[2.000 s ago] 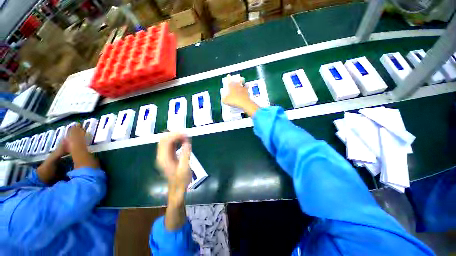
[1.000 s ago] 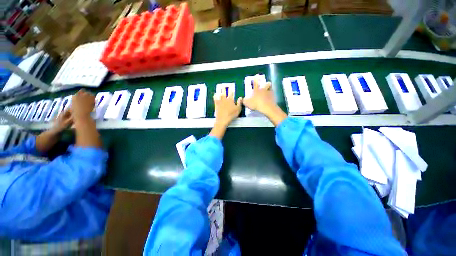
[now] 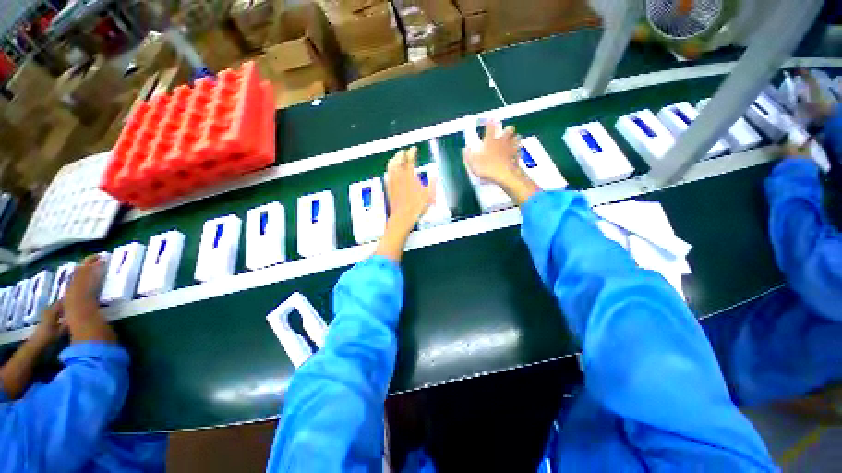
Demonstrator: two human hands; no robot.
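White product boxes with dark-blue patches, such as one left of my hands (image 3: 317, 224), stand in a row on the green belt. My left hand (image 3: 407, 192) is at the left side of a box (image 3: 435, 205), fingers pointing up; its grip is unclear. My right hand (image 3: 497, 159) lies over another box (image 3: 489, 195), fingers bent on its upper part, partly hiding it. A white cut-out insert (image 3: 280, 323) with a long slot lies tilted on the near ledge, partly behind my left sleeve. A fanned insert stack (image 3: 647, 233) lies partly behind my right sleeve.
Pale guide rails (image 3: 249, 279) border the belt. A red tray (image 3: 192, 139) and white tray (image 3: 69, 209) lie beyond it at left. A metal post (image 3: 609, 51) and slanted bar (image 3: 729, 97) stand right. Other workers' hands are at left (image 3: 81, 294) and far right.
The view has shifted, putting the trays and near ledge lower left. Both hands stay over the box row, now spaced farther apart. Another worker's arms have come into view at right.
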